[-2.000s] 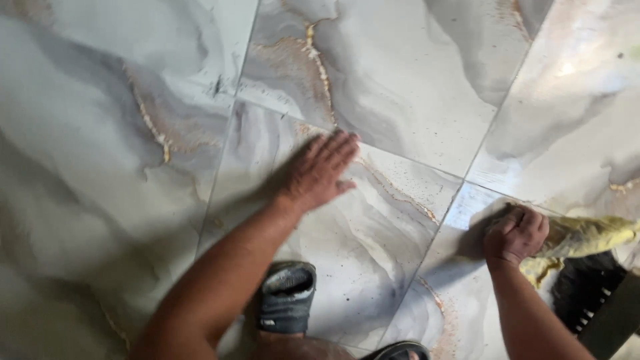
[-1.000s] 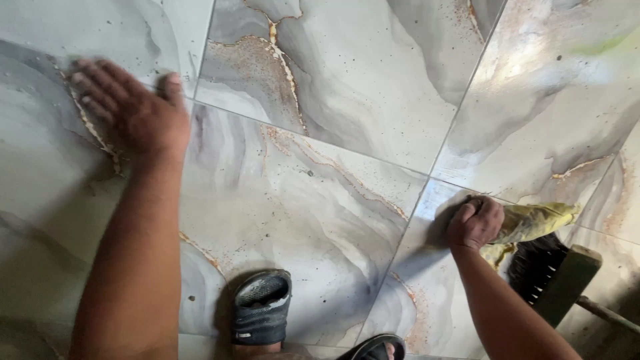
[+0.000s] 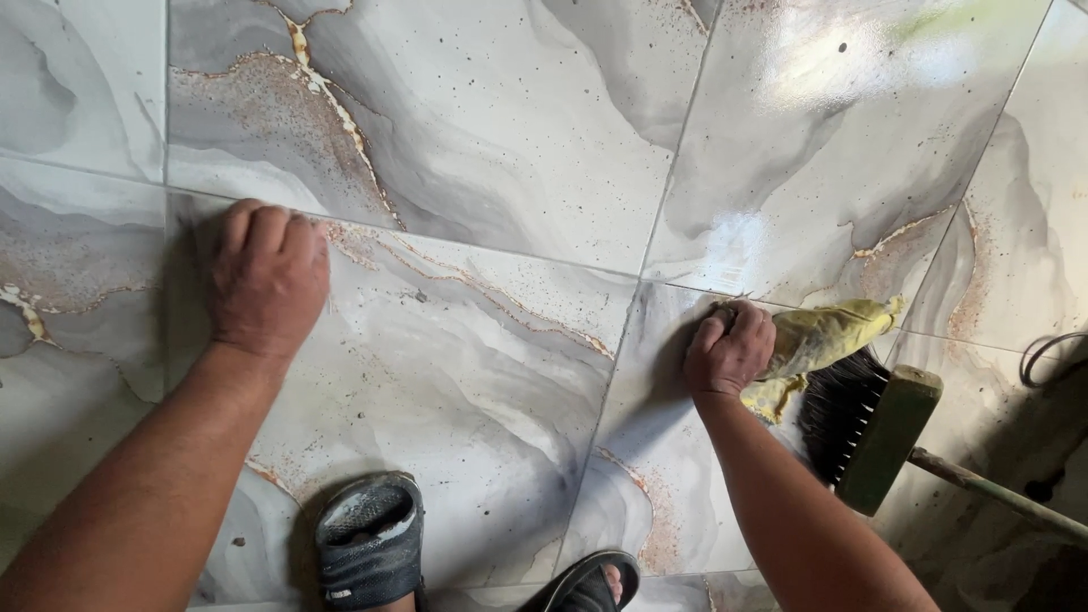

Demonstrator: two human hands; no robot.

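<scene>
Large marble-patterned floor tiles with gold-brown veins lie below me, specked with small debris. On the left, my left hand rests at a tile joint with its fingers curled under; whether anything is beneath them is hidden. At the right, my right hand grips a bunched, dirty yellow cloth, which trails out to the right over the floor. The cloth's end lies close to the black bristles of a broom with a green wooden head.
The broom's handle runs off to the lower right. My feet in dark sandals are at the bottom. A dark loop lies at the right edge. Light reflects off the upper right tiles.
My left hand has moved right from the far left and its spread fingers have curled. My right hand keeps its grip on the yellow cloth beside the broom.
</scene>
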